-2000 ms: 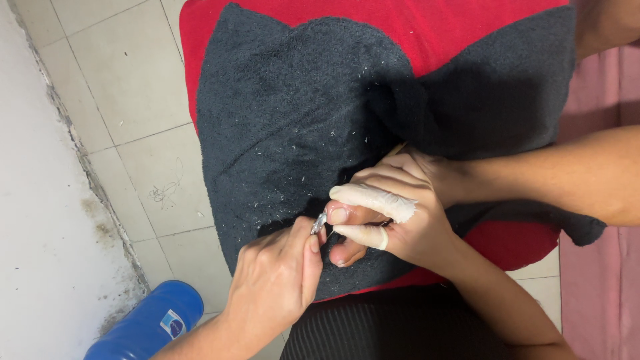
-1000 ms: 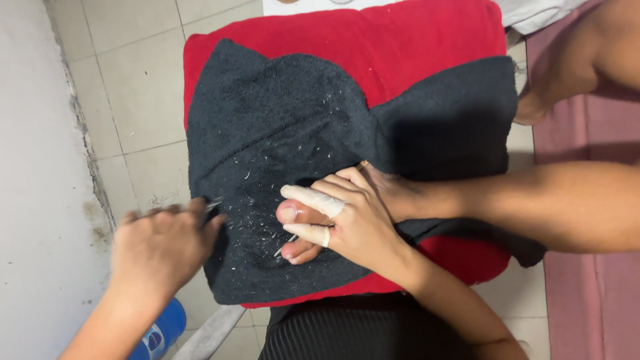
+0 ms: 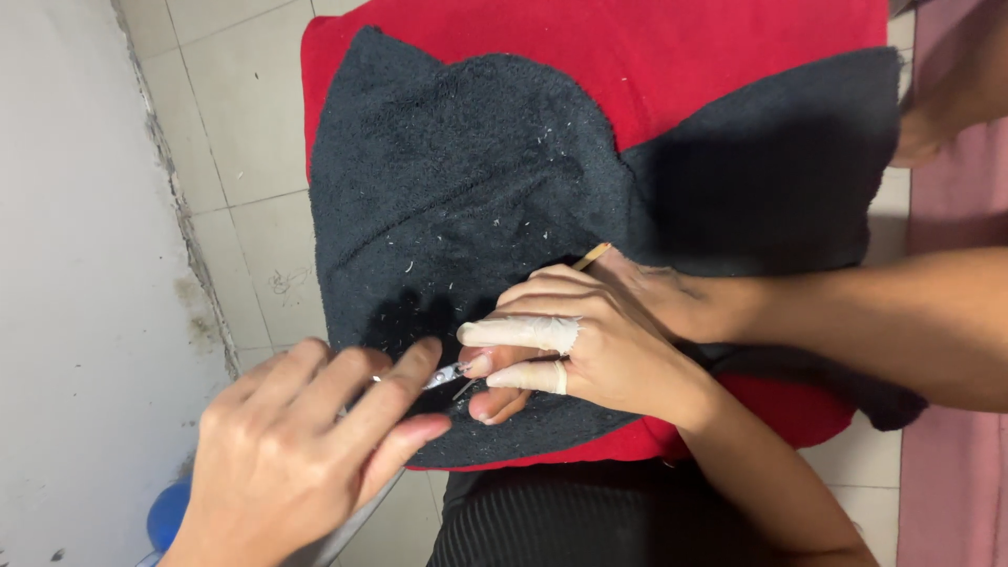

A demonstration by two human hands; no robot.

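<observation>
My left hand [image 3: 315, 433] holds metal cuticle nippers [image 3: 442, 376], with their jaws at the nail of another person's big toe [image 3: 479, 365]. My right hand [image 3: 587, 346] is wrapped over the front of that bare foot [image 3: 654, 287], and white coverings sheathe its thumb and a finger on either side of the big toe. Beyond the knuckles of this hand pokes the end of a thin wooden stick [image 3: 592, 256]. A thin metal tip [image 3: 466, 389] shows under the thumb; its other end is hidden. The foot rests on a dark towel [image 3: 472, 173] strewn with pale clippings.
Under the towel is a red cushion or padded support [image 3: 709, 47]. A wall [image 3: 79, 236] with a chipped edge runs along the left, above floor tiles [image 3: 252, 94]. A blue container [image 3: 168, 516] stands at lower left. The person's other foot [image 3: 917, 138] is at upper right, beside pink material [image 3: 957, 315].
One second ago my left hand was off to the left, away from the foot; now it is back with the nippers at the big toe. My right hand has kept hold of the foot.
</observation>
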